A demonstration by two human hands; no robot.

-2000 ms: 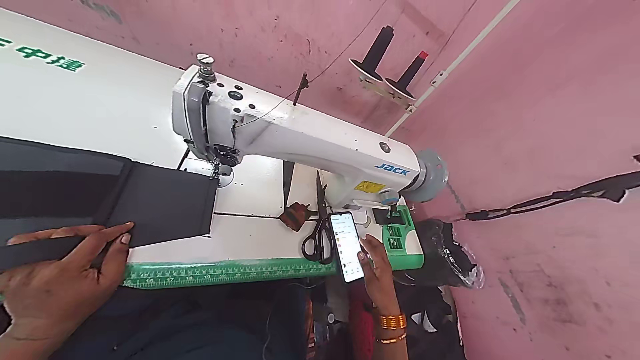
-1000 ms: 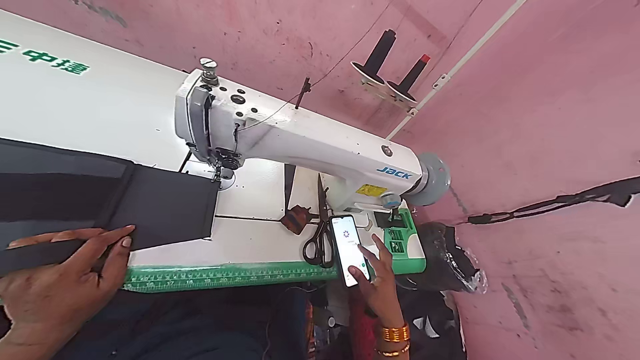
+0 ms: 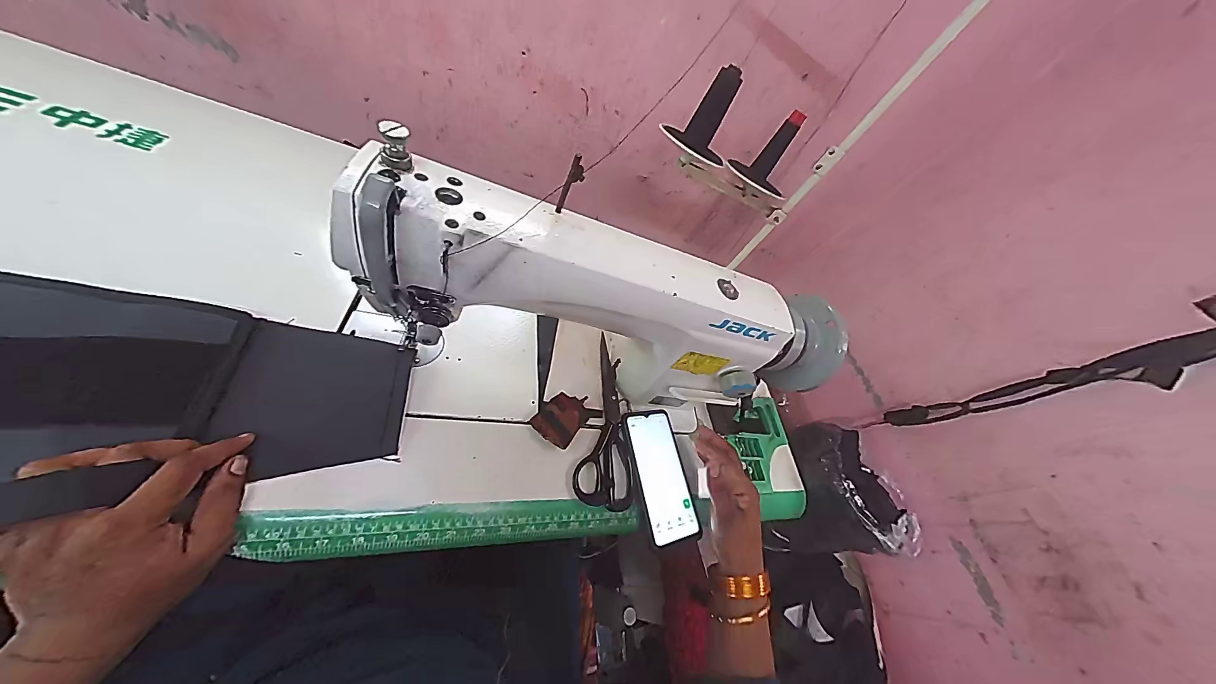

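My left hand (image 3: 128, 532) lies on the dark fabric (image 3: 309, 394) at the left, a narrow dark strip between its fingers. The fabric's right end reaches the needle area of a white Jack sewing machine (image 3: 589, 271). A smartphone (image 3: 662, 480) with a lit screen rests at the table's front edge, beside black-handled scissors (image 3: 605, 461). Just right of the phone is my right hand (image 3: 731, 484), with bangles on its wrist; its fingers are raised side by side, and whether they touch the phone is unclear.
A green measuring tape (image 3: 427, 532) runs along the table's front edge. A small dark reddish cloth piece (image 3: 560, 421) lies by the scissors. At the right are a green-and-white tray (image 3: 784, 475) and a black plastic bag (image 3: 841, 489). Two thread cones (image 3: 712, 119) stand on a wall holder.
My right hand's fingers were over the phone screen a second ago and are now at its right side. The screen's display has changed. My left hand stays on the fabric.
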